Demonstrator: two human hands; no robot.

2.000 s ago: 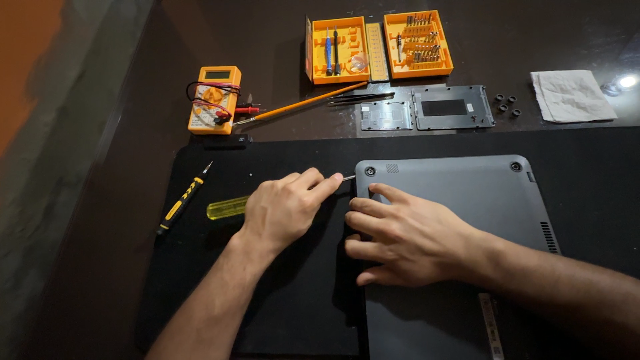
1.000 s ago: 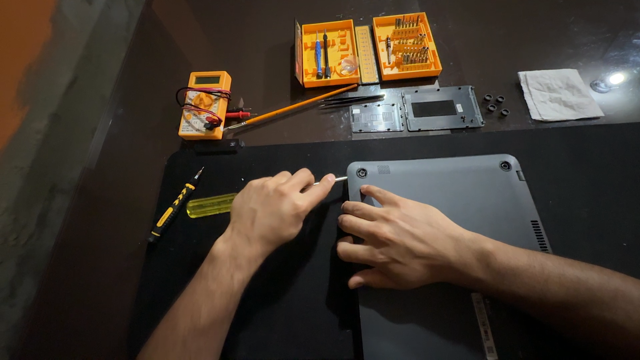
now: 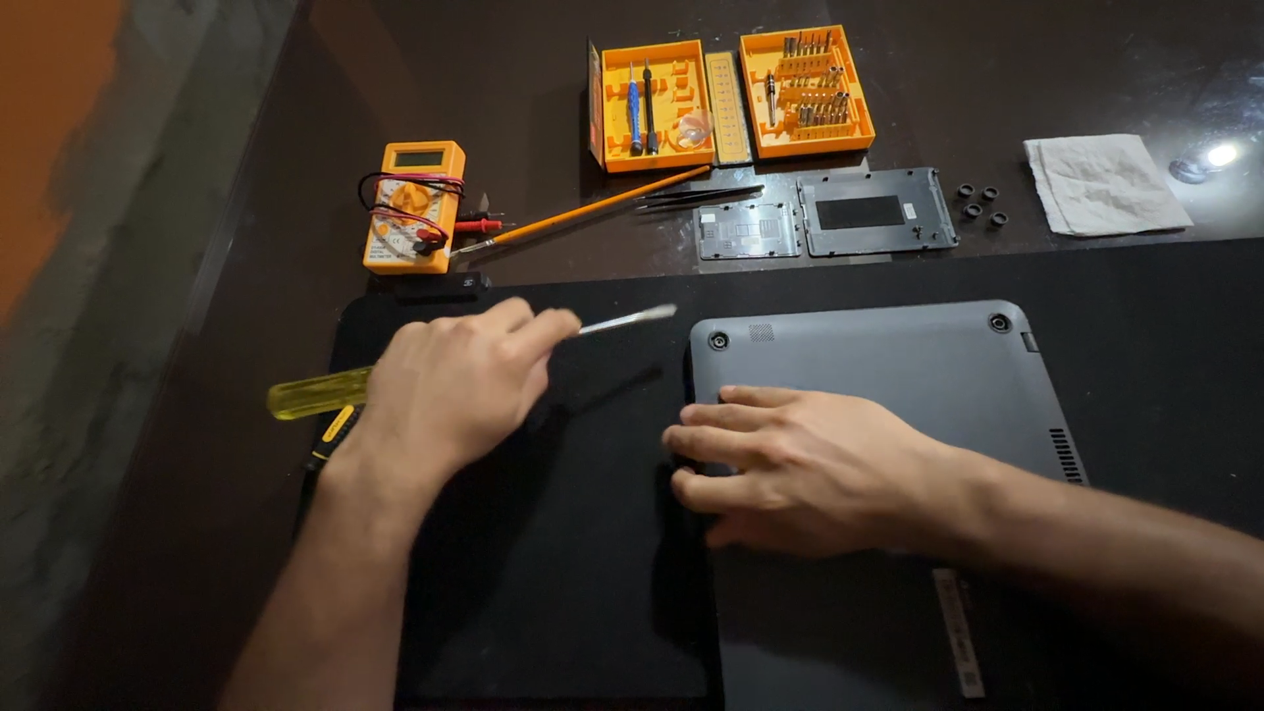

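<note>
My left hand (image 3: 459, 380) grips a flat-blade screwdriver with a clear yellow handle (image 3: 316, 392); its metal blade (image 3: 632, 319) points right and stands off the laptop's left edge. A grey laptop (image 3: 869, 355) lies underside up on a black mat (image 3: 553, 592), with round recesses at its two far corners. My right hand (image 3: 810, 469) rests on the laptop's left part, fingers spread over its left edge, holding nothing that shows. Partly hidden behind my left forearm lies a black and yellow precision screwdriver (image 3: 336, 430).
Beyond the mat lie an orange multimeter (image 3: 415, 207), an orange-handled brush (image 3: 592, 209), black tweezers (image 3: 701, 196), two cover panels (image 3: 879, 242) (image 3: 749, 247), several small black round caps (image 3: 973, 210), a folded white cloth (image 3: 1104, 185) and an open orange bit case (image 3: 859, 128).
My left hand has drawn the yellow-handled screwdriver away to the left, so its blade, earlier at the laptop's far left corner, is now apart from it. My right hand has stayed on the laptop.
</note>
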